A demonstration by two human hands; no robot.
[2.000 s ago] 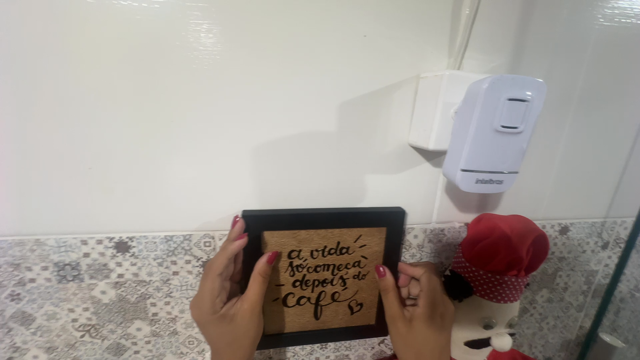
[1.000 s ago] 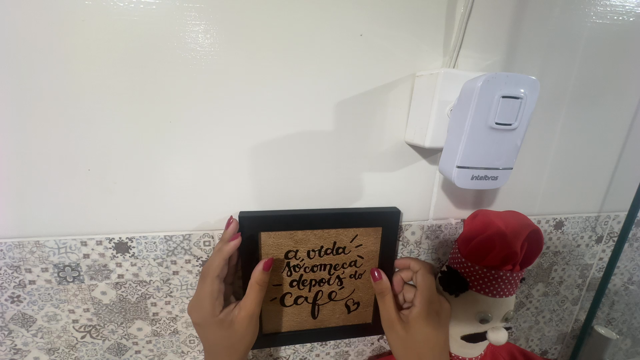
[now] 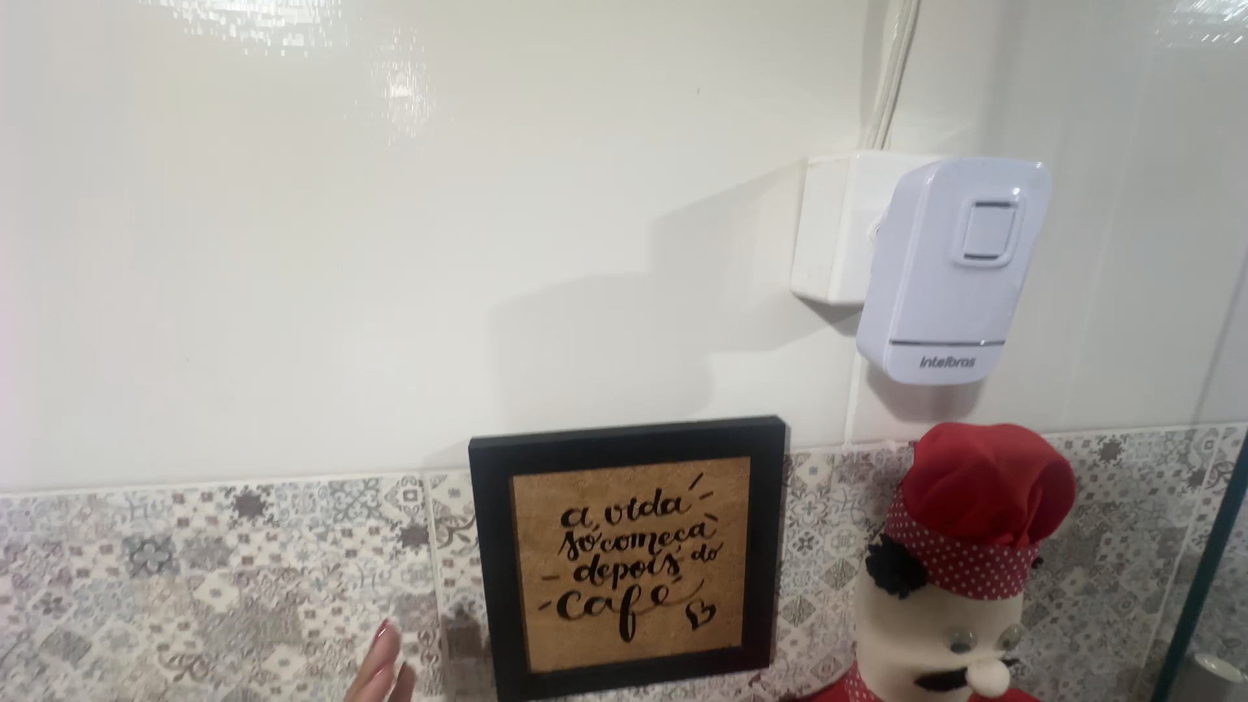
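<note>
A black-framed sign with dark lettering on a brown panel [image 3: 634, 565] stands against the patterned tile band, tilted slightly. Only the fingertips of my left hand [image 3: 380, 668] show at the bottom edge, left of the frame and apart from it; they touch nothing visible, and the rest of that hand is out of view. My right hand does not appear. Right of the sign stands a chef figure with a red cloth hat [image 3: 985, 487], a polka-dot band and a black moustache.
A white Intelbras plug-in device [image 3: 955, 273] juts from a white wall box [image 3: 834, 229], above the chef figure. Cables rise from the box. A dark green glass edge [image 3: 1204, 575] slants at the right, with a pale round object [image 3: 1214, 678] by it.
Both hands have let go of the framed sign. The left has moved down and away to its left, and the right has left the view.
</note>
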